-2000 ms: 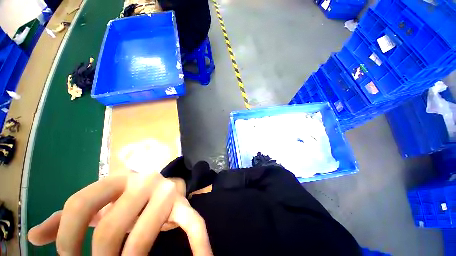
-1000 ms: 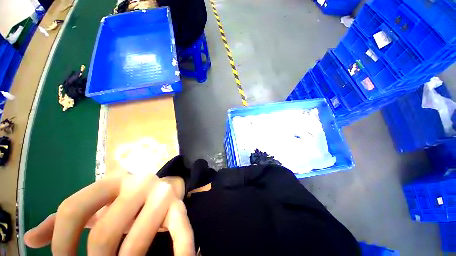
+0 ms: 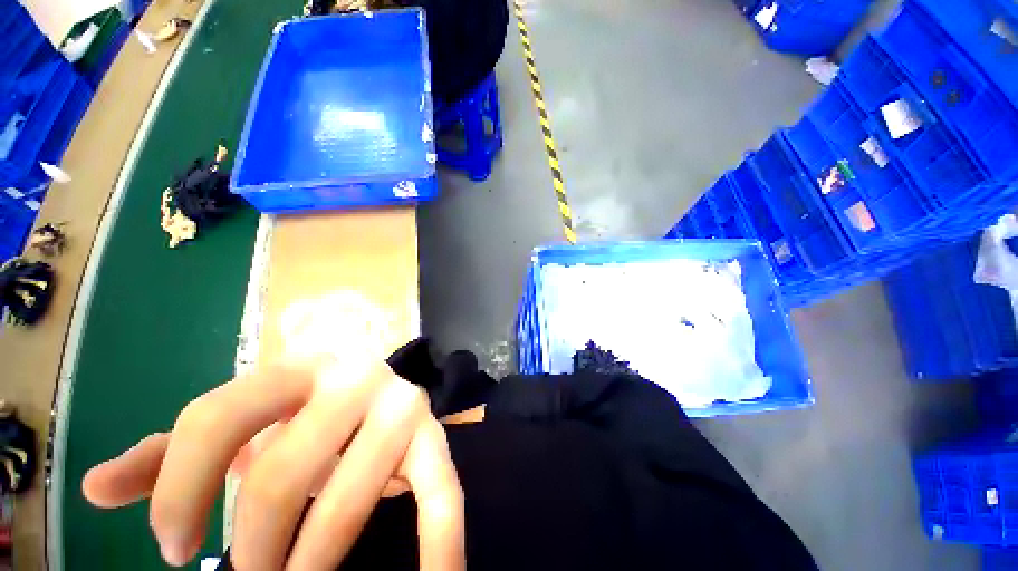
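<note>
My right hand (image 3: 324, 457) is large and close to the camera at the lower left, with a black sleeve coming from the right. Its fingers are bent and point down and left. What the fingertips hold, if anything, is hidden. More skin shows behind these fingers, and I cannot tell whether it is my left hand. The light wooden bench (image 3: 341, 262) lies beyond the hand, with a bright white glare or white item on it. A blue crate (image 3: 670, 251) with a white liner stands to the right, with a black shaggy item (image 3: 599, 359) at its near edge.
An empty-looking blue crate (image 3: 335, 123) sits on the bench end. A black-and-beige figure (image 3: 199, 199) lies on the green belt (image 3: 134, 335). More dark items lie on the far-left bench. Stacked blue crates (image 3: 893, 156) stand right. A person in black sits by a blue stool (image 3: 471, 134).
The view has shifted, so the crates and bench sit further right in the picture. My right hand keeps nearly the same bent pose, with only slight finger movement.
</note>
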